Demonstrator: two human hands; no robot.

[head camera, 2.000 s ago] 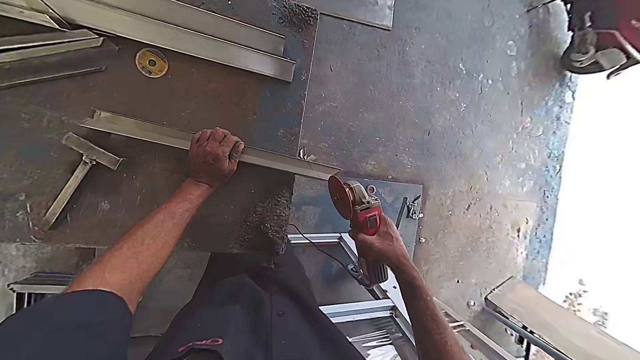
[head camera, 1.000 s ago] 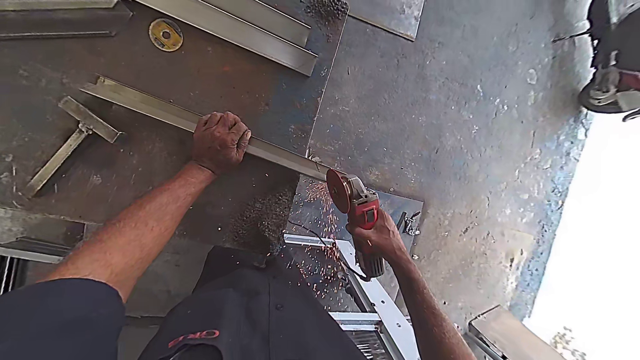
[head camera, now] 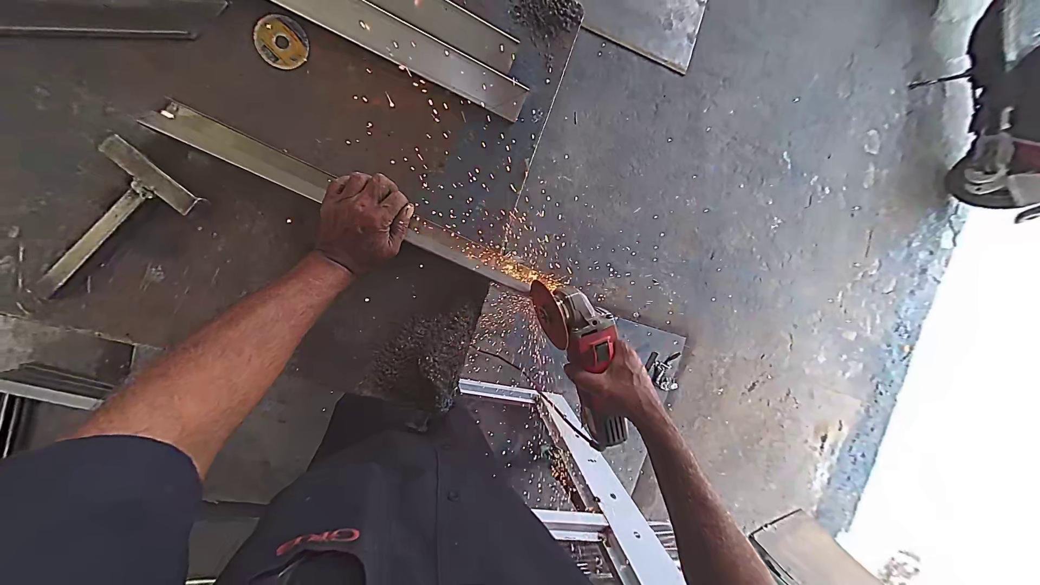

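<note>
My left hand (head camera: pixel 366 221) is closed around a long metal angle bar (head camera: pixel 252 156) that lies slantwise on a steel worktable (head camera: pixel 268 325) and reaches past its right edge. In my right hand (head camera: pixel 619 382) is a red angle grinder (head camera: pixel 595 349), gripped by its body. Its reddish disc (head camera: pixel 551 315) meets the bar's right end, and orange sparks spray up and down from there. The exact contact line is hidden by sparks. Left of my left hand lies a T-shaped metal piece (head camera: pixel 153 175).
A yellow cutting disc (head camera: pixel 281 41) and more angle bars (head camera: pixel 439 57) lie farther up the table. A heap of dark grit (head camera: pixel 426 353) sits at the table's corner. White metal frames (head camera: pixel 617 496) stand below the grinder, beside its cord. Part of a vehicle (head camera: pixel 1003 166) is at upper right.
Two seconds ago no sparks showed; a few fell downward one second ago, and now a dense spray spreads upward too. Both hands keep their hold on the bar and the grinder.
</note>
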